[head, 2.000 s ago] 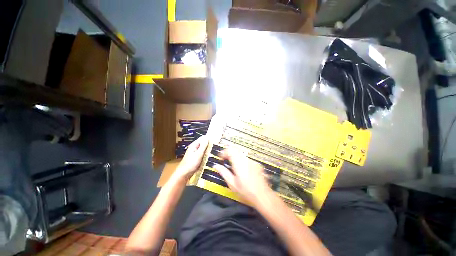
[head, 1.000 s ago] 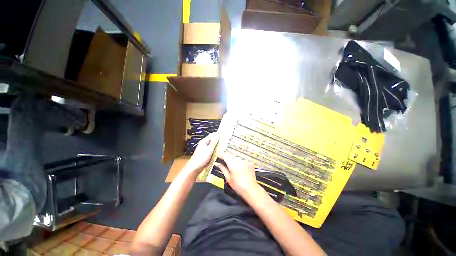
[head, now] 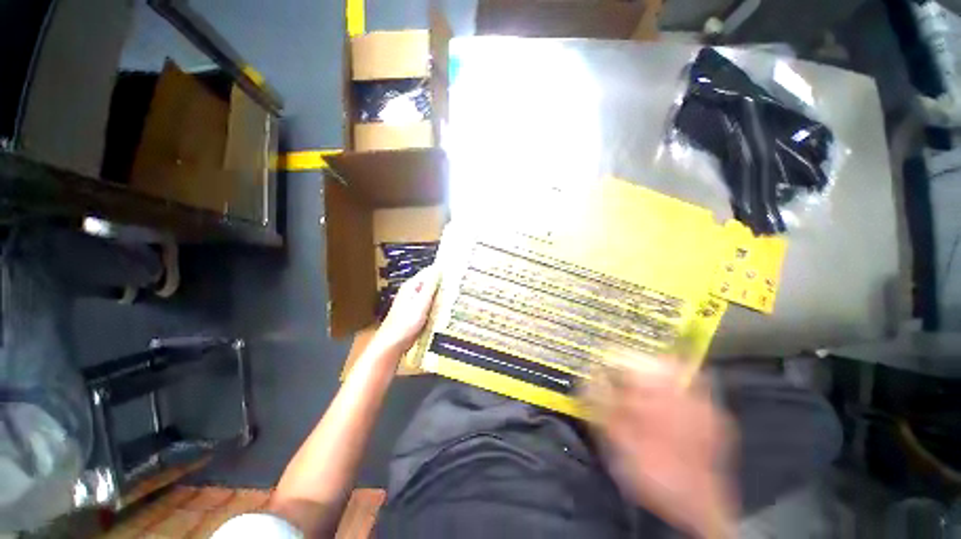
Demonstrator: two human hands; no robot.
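Observation:
The yellow slotted template (head: 653,234) lies tilted, partly on the metal table and partly over my lap. One black zipper strip (head: 501,361) lies along its lowest slot, its right end near my right hand. The slots above look grey, with no black strip. My left hand (head: 413,307) grips the template's left edge. My right hand (head: 666,426) is strongly blurred at the template's lower right edge; whether it holds anything cannot be seen. A black zipper heap in clear plastic (head: 748,132) lies at the table's far right.
An open brown carton (head: 351,247) with black strips inside stands left of the shiny metal table (head: 843,263). Another carton (head: 390,58) stands behind it. A cart with a box (head: 195,147) and a metal-framed stand (head: 169,390) are at the left.
My right hand has moved right from the template's left part to its lower right edge. The several black strips under it are no longer visible there; one lies along the lowest slot.

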